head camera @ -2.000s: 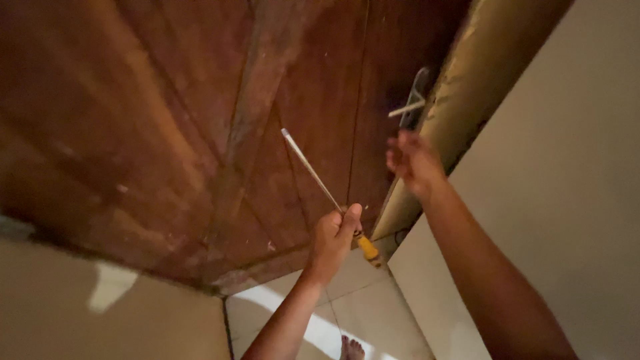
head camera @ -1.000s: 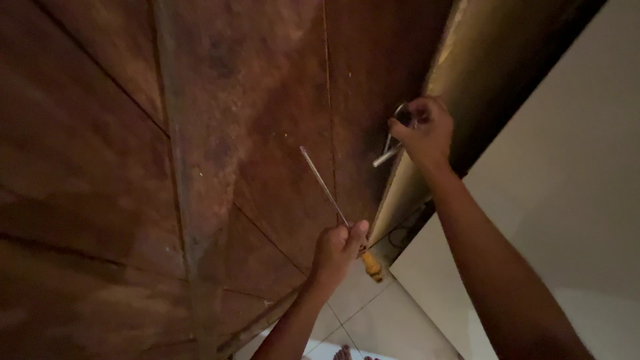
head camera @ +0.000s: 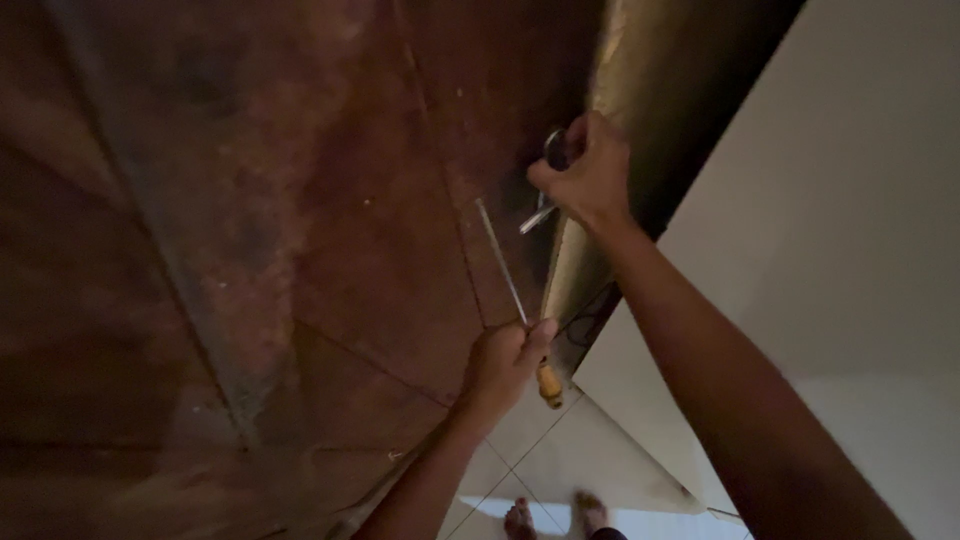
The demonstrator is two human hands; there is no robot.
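My left hand (head camera: 510, 364) is closed around a screwdriver (head camera: 501, 259) with a long metal shaft, which points up and away, and a yellow handle that sticks out below the fist. Up and to the right, my right hand (head camera: 589, 172) has its thumb and fingers at the upper part of a metal door handle plate, near the edge of a brown wooden door (head camera: 367, 202). The metal lever (head camera: 535, 219) juts out just below that hand. Whether the fingers pinch something at the plate cannot be made out.
A pale door frame (head camera: 645, 97) runs along the door's right edge, with a light wall (head camera: 832, 225) beyond it. Below are the tiled floor (head camera: 517, 450) and bare feet (head camera: 519, 517).
My right hand was below the lever two seconds ago, then moved up to the upper part of the handle plate, where it remains. My left hand still holds the screwdriver.
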